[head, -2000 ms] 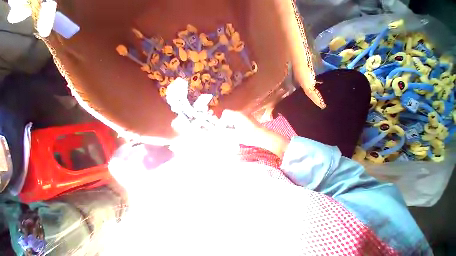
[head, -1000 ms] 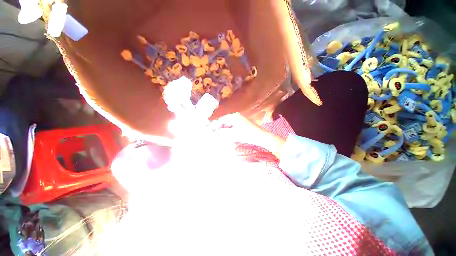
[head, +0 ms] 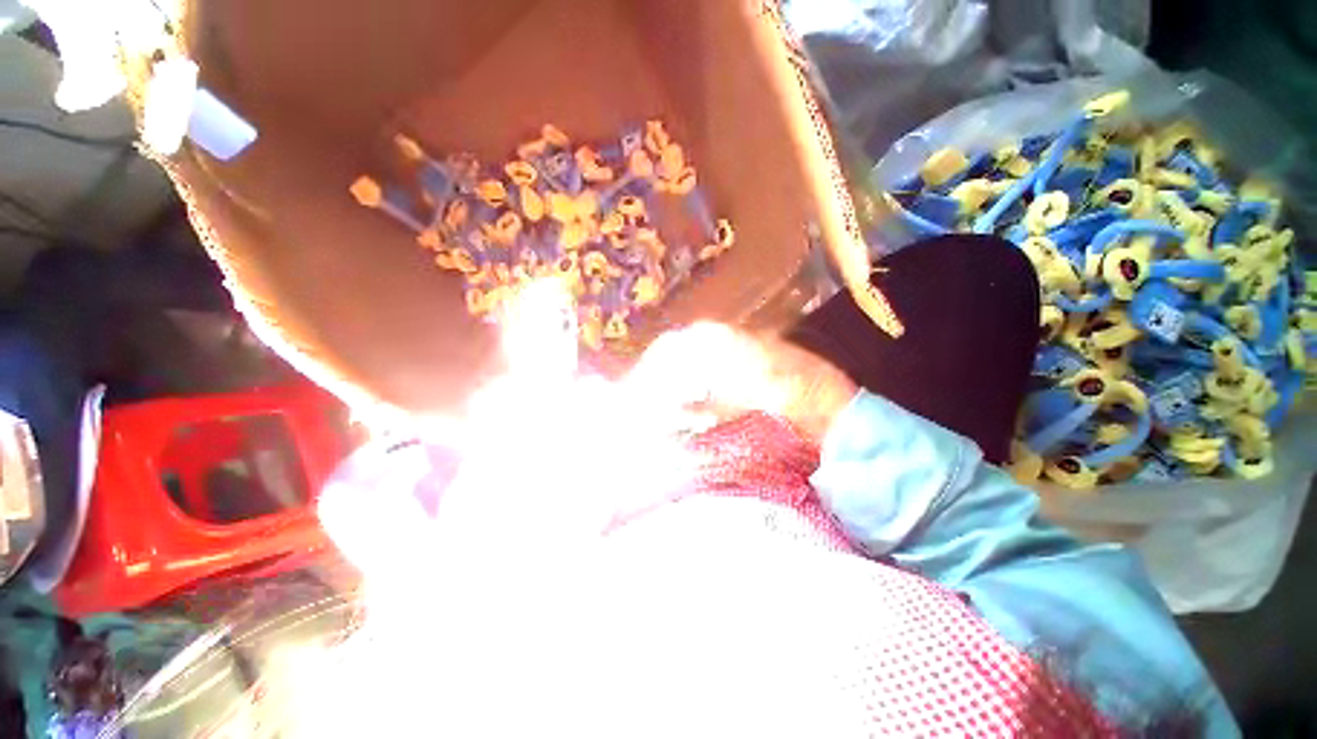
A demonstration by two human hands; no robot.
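Note:
My right hand point(head: 722, 378), below a light blue sleeve, is over my lap at the carton's near edge. It is bent inward and mostly washed out by glare, so its fingers and grip cannot be made out. My left hand cannot be told apart in the white glare. A washed-out whitish piece point(head: 537, 329) stands up beside the right hand, in front of the pile. The pile of blue-and-yellow strap pieces point(head: 571, 217) lies inside the brown carton point(head: 318, 188), which opens toward me.
A clear bag point(head: 1228, 541) full of blue-and-yellow strap pieces stands at right. A dark rounded shape point(head: 953, 332) lies between carton and bag. A red plastic stool point(head: 130, 491) is at left. A pale tag point(head: 220, 127) hangs at the carton's upper left edge. Whitish plastic point(head: 924, 51) is behind.
The whitish piece near the hands shows narrower and less of it is visible. My right hand looks more rounded and washed out. The view has shifted slightly, so bag and stool sit lower.

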